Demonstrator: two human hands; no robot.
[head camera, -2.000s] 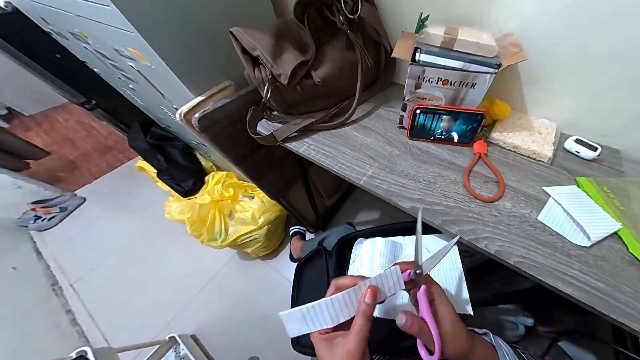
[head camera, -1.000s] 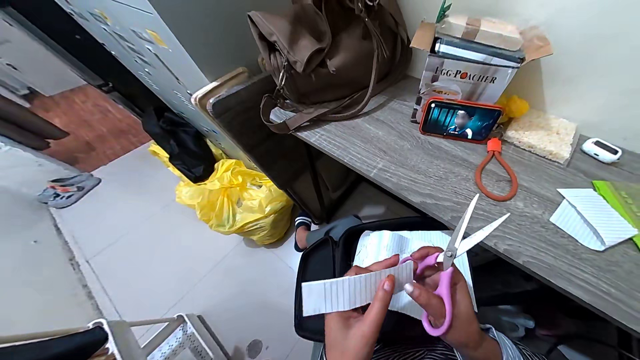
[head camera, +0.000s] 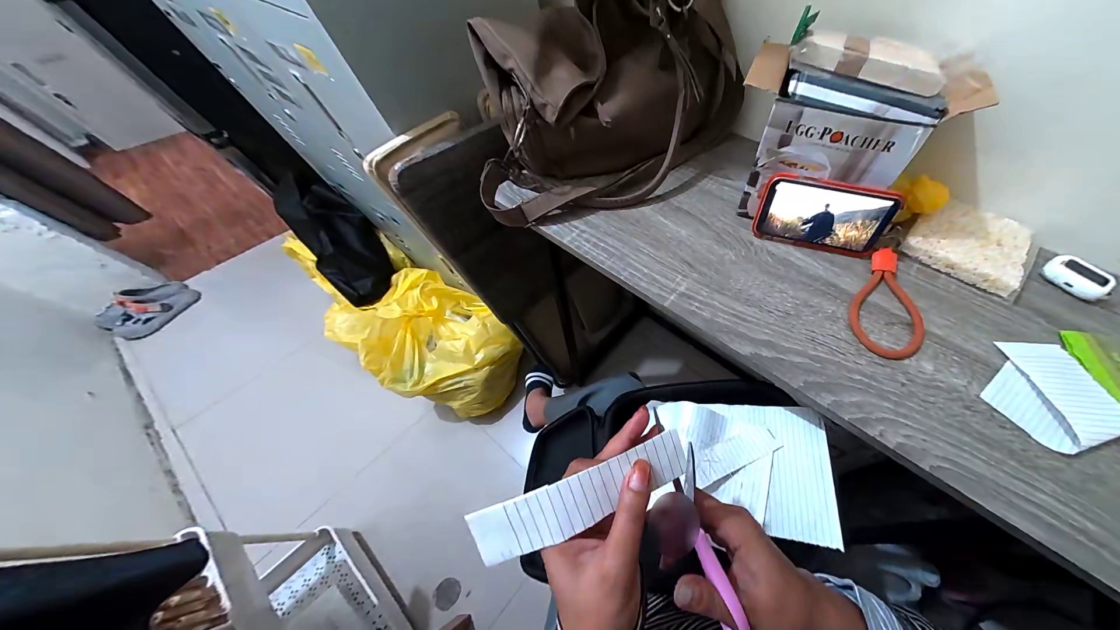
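Observation:
Between the thumb and fingers of my left hand (head camera: 604, 542) is a strip of lined paper (head camera: 569, 503), its free end pointing left. My right hand (head camera: 761, 569) holds scissors with pink handles (head camera: 719, 582); their blades are at the strip's right end, partly hidden by the fingers and a round blurred spot. Beneath both hands, lined paper sheets (head camera: 801, 481) and a cut piece lie over a black padded surface (head camera: 560, 446).
A grey wood-look desk (head camera: 700, 271) holds a propped phone (head camera: 824, 214), an orange wrist strap (head camera: 885, 315), folded lined paper (head camera: 1054, 394), an egg poacher box (head camera: 840, 140) and a brown bag (head camera: 604, 105). Yellow plastic bags (head camera: 429, 341) stand on the floor; a white rack (head camera: 306, 569) is lower left.
The scissors have moved from spread blades pointing up right to the strip's right end, with the blades closer together. A narrow cut piece now shows on the sheets.

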